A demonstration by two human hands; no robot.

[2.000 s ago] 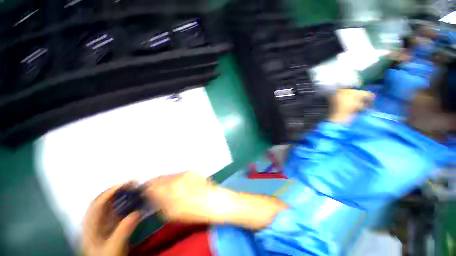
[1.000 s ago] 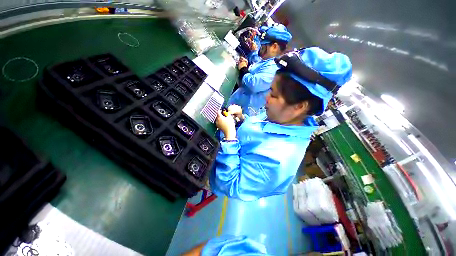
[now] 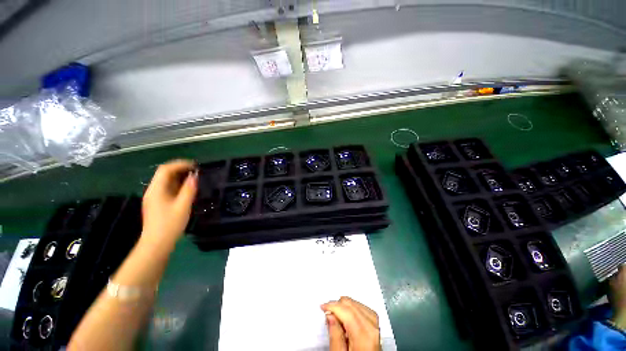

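Observation:
My left hand (image 3: 167, 199) is over the left end of the black foam tray stack (image 3: 292, 223). Its fingertips are at the back left pocket and are blurred; I cannot tell whether they grip anything. The other pockets of this tray hold black housings (image 3: 319, 192). My right hand (image 3: 353, 324) rests low over the white paper sheet (image 3: 288, 288), its fingers curled; whether it holds a tool does not show. A small tangle of thin black rings (image 3: 338, 239) lies at the paper's far edge, against the tray.
More filled foam trays stand at right (image 3: 439, 236) and at left (image 3: 96, 233). A crumpled clear bag (image 3: 62, 127) is at the back left. Thin loops (image 3: 404, 138) lie beyond the trays. Another person's blue sleeve (image 3: 596, 337) shows at the lower right edge.
The view has swung from the right-hand neighbour back to the bench. My left hand, earlier low around a black housing, is now at the tray. My right hand is over the paper.

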